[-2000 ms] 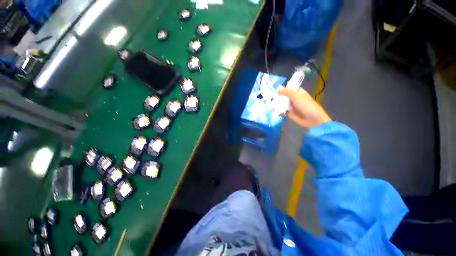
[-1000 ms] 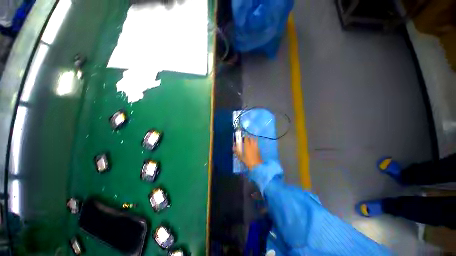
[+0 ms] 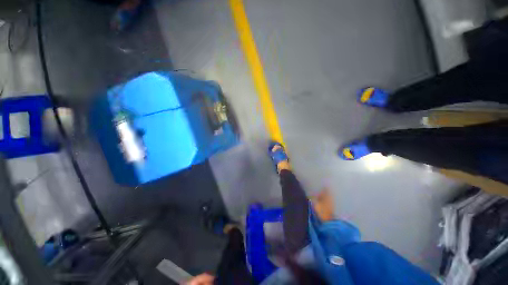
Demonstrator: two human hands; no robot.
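Note:
The glue dispenser [image 3: 130,142], a white barrel with a green end, lies on the left part of a light-blue stool [image 3: 167,131]. A thin dark cable crosses the stool top. My right hand [image 3: 323,205] is blurred at the lower middle, well away from the dispenser, with nothing seen in it. My left hand [image 3: 201,279] is cut off by the bottom edge. A pale flat strip [image 3: 174,271] lies beside its fingers; whether it is held cannot be told.
A dark-blue stool [image 3: 259,239] stands by my legs, another [image 3: 28,127] at the far left. A metal frame and a long dark cable are at the left. Another person's legs and blue-yellow slippers [image 3: 353,150] are at the right. A yellow line [image 3: 253,61] crosses the floor.
The view has swung from the green bench to the floor. My right hand has let go of the dispenser, which now lies on the light-blue stool. My left hand has come into view.

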